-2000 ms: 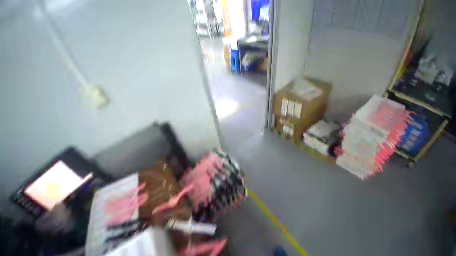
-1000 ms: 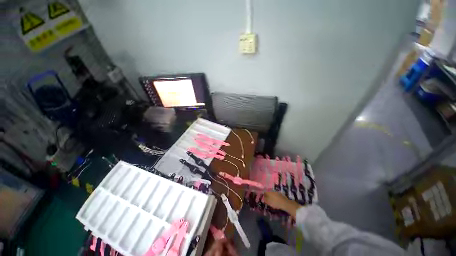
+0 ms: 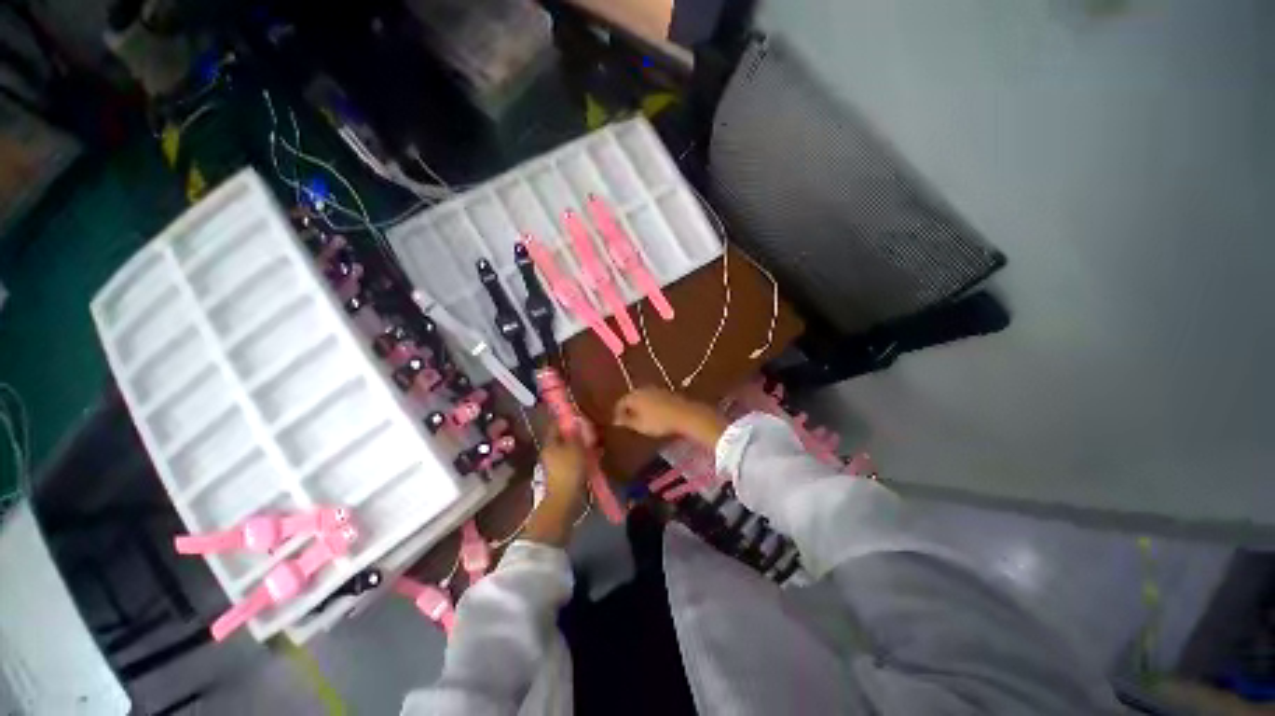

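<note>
My left hand (image 3: 562, 473) is at the lower middle, its fingers around a pink smartwatch (image 3: 557, 399) whose strap runs past the hand. My right hand (image 3: 671, 417) is just right of it, over the brown board (image 3: 699, 325), fingers bent in; a thin white cable (image 3: 654, 343) passes close to the fingertips, but whether they grip it is unclear. A white tray (image 3: 636, 175) behind the hands bears three pink watches (image 3: 604, 273) and two black watches (image 3: 503, 311). A white-strapped watch (image 3: 469, 343) lies at its left side.
Stacked white trays (image 3: 266, 364) stand at left, with two pink watches (image 3: 280, 536) on top and more watches sticking out on the right side. More strapped watches (image 3: 762, 539) lie below my right forearm. A dark mesh-sided unit (image 3: 853, 210) stands behind right. White cables (image 3: 720, 315) loop over the board.
The view has turned and come closer over the board. My right hand has moved from the watch pile at right to the board, beside my left hand. The white-strapped watch now lies left of the hands.
</note>
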